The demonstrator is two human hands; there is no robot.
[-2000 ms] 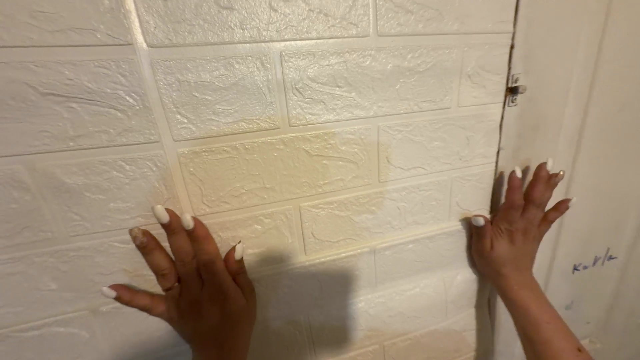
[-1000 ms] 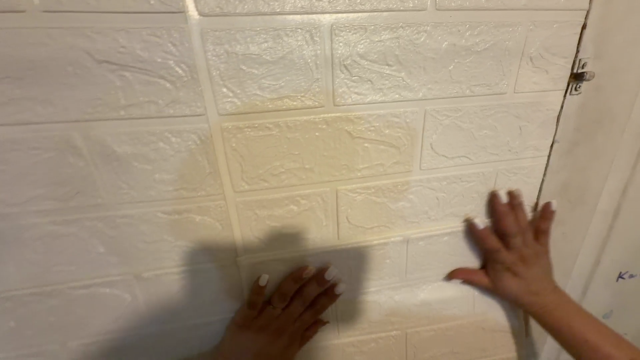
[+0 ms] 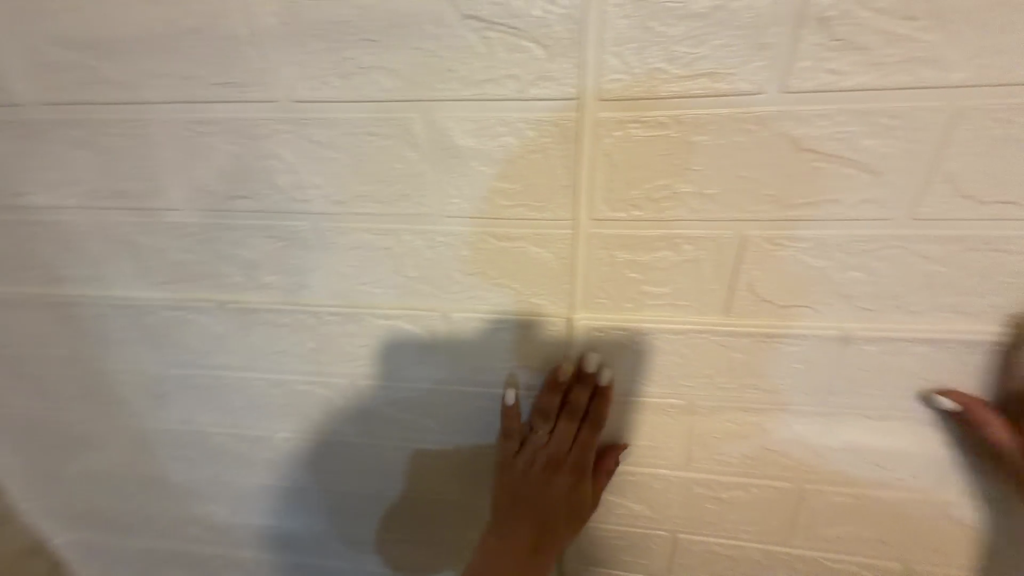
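Observation:
White brick-patterned foam wall panels [image 3: 720, 168] fill most of the head view, with a vertical seam [image 3: 584, 176] running down near the middle. My left hand [image 3: 552, 472] lies against the panels at the lower centre, just below the seam's visible part, fingers pointing up and holding nothing. A ring shows on one finger. At the right edge is part of my right hand [image 3: 996, 424], blurred and cut off by the frame; its thumb points left along the panel surface, and its other fingers are mostly out of view.
My shadow [image 3: 344, 472] falls on the panels around and left of my left hand. A darker tan patch [image 3: 20, 536] shows at the bottom left corner, beyond the slanting edge of the white surface.
The view has swung left, so the door-side edge and hinge are out of sight. My left hand, lower and left of the right hand before, now lies at the seam with fingers pointing more upward.

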